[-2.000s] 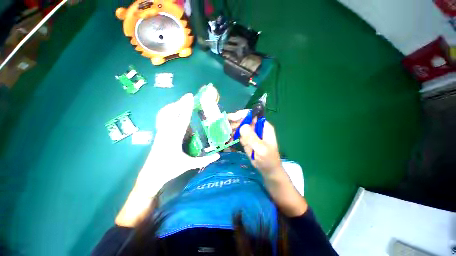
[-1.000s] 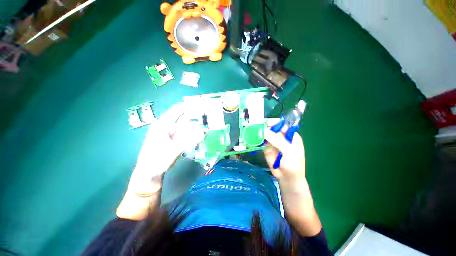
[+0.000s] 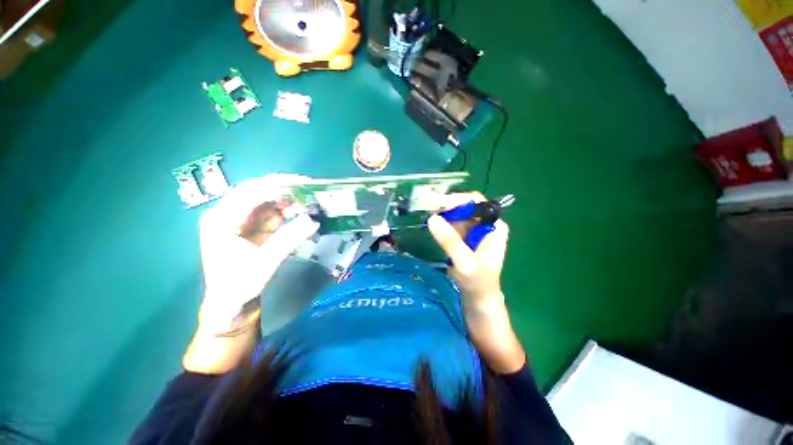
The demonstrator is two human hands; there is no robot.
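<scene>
My left hand point(image 3: 248, 248), overexposed white, grips the left end of a green circuit board panel point(image 3: 348, 202), which is raised above the bench edge and tilted so it looks narrow. My right hand point(image 3: 474, 252) touches the panel's right end with thumb and fingers. It also holds blue-handled side cutters point(image 3: 487, 211), their short jaws pointing right, away from the panel. A grey-white piece with dark marks point(image 3: 332, 250) shows below the panel near my left hand; whether it is joined to the panel I cannot tell.
On the green mat point(image 3: 130, 217) lie two green boards point(image 3: 231, 96) point(image 3: 202, 179), a small pale part point(image 3: 293, 107) and a round reel point(image 3: 373, 149). An orange fan point(image 3: 300, 26) and a black box with cables point(image 3: 439, 100) stand behind. A white surface point(image 3: 643, 408) is at lower right.
The panel has tilted from facing the camera to nearly edge-on, uncovering the round reel. The cutter jaws have swung from pointing up to pointing right. Both hands still hold the panel.
</scene>
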